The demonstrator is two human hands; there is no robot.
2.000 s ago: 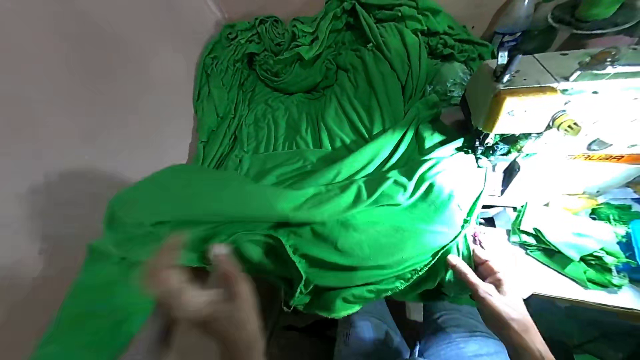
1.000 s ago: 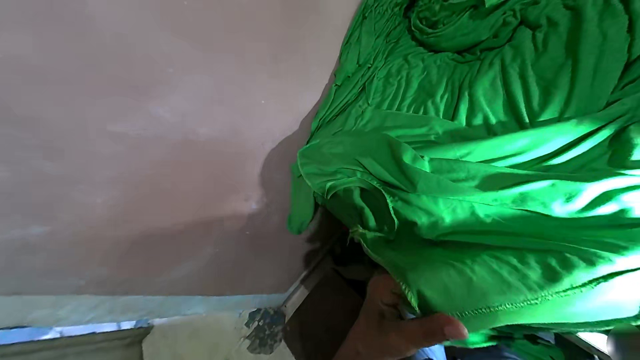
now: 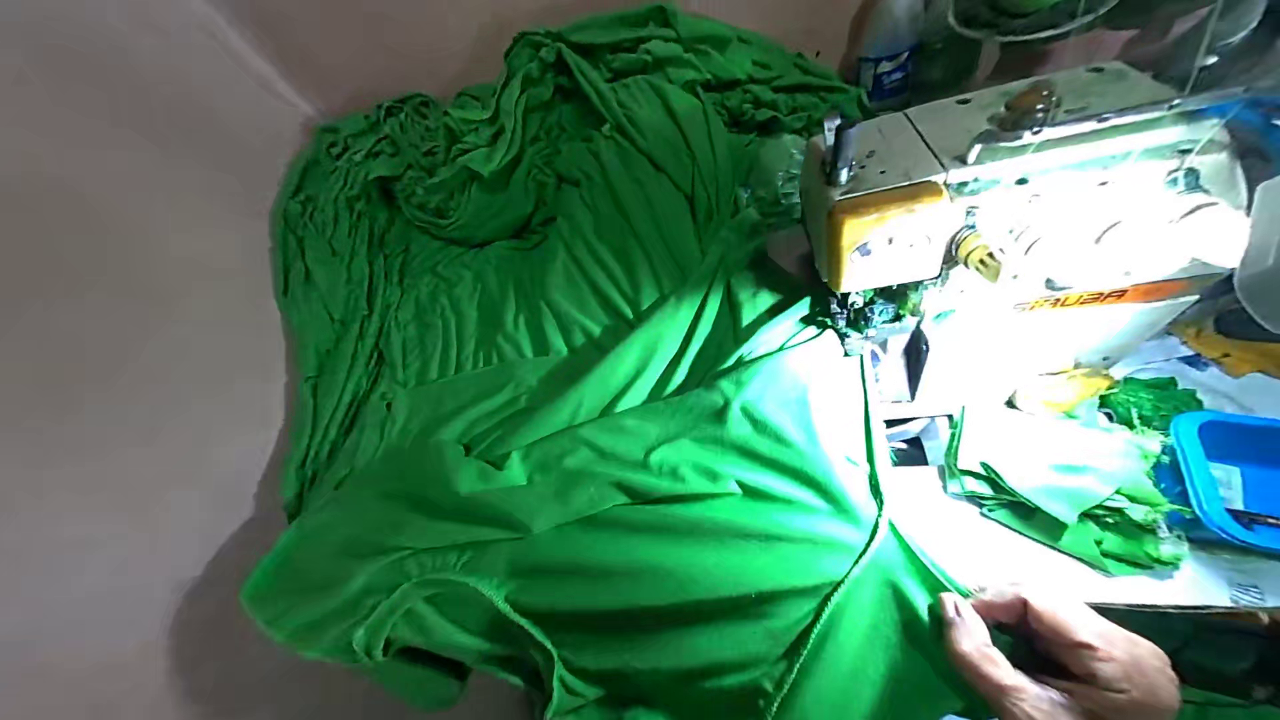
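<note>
A green knit garment (image 3: 640,540) lies spread before me, its edge running up under the presser foot of a Siruba sewing machine (image 3: 1000,210). At the lower right my right hand (image 3: 1060,655) pinches the fabric's edge between thumb and fingers. A stitched seam curves from the presser foot down toward the bottom of the view. An opening with a seamed rim shows at the garment's lower left. Behind lies a large heap of gathered green fabric (image 3: 480,220). My left hand is out of view.
Right of the needle lie folded green fabric pieces (image 3: 1070,480) and a blue plastic tray (image 3: 1195,470). A bottle (image 3: 890,50) stands behind the machine. A pinkish wall (image 3: 130,300) borders the left side.
The view swung left and came back. My left hand, at the lower left two seconds ago, has gone out of view. The garment's left part now lies lower and more spread.
</note>
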